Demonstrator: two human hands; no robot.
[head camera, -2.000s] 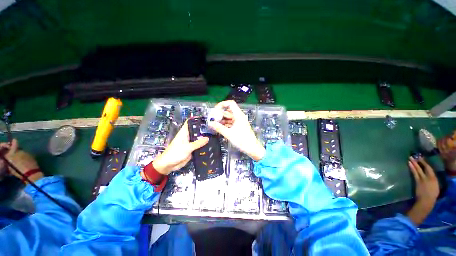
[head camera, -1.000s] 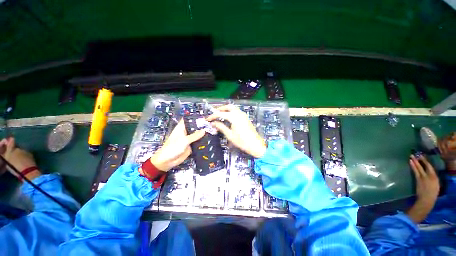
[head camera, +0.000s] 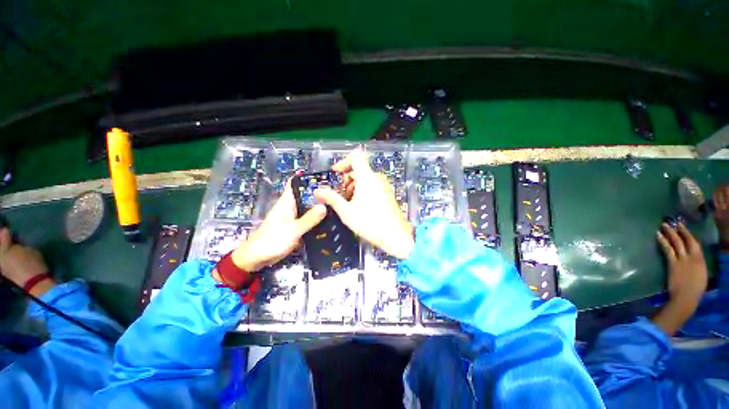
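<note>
A black phone housing (head camera: 329, 244) with small orange and white marks is held over the clear blister tray (head camera: 209, 196). My left hand (head camera: 280, 228) grips its left side, thumb across its face. My right hand (head camera: 368, 200) is at its top end, thumb and fingers on a small blue-green mainboard (head camera: 321, 185) that lies in the top of the housing. Fingers partly hide the board. The tray holds rows of similar boards. A red wrist strap (head camera: 235, 274) is on my left wrist.
Waiting housings (head camera: 531, 200) lie right of the tray, another (head camera: 165, 260) left. A yellow screwdriver (head camera: 123, 180) and round dish (head camera: 85, 217) are at left. Stacked black trays (head camera: 228, 116) and more housings (head camera: 448, 116) lie on the belt. Neighbours' hands (head camera: 684, 260) are at both sides.
The small board now sits in the top of the housing, with my right thumb moved onto it. The yellow screwdriver has shifted left and tilted the other way. The view has shifted slightly.
</note>
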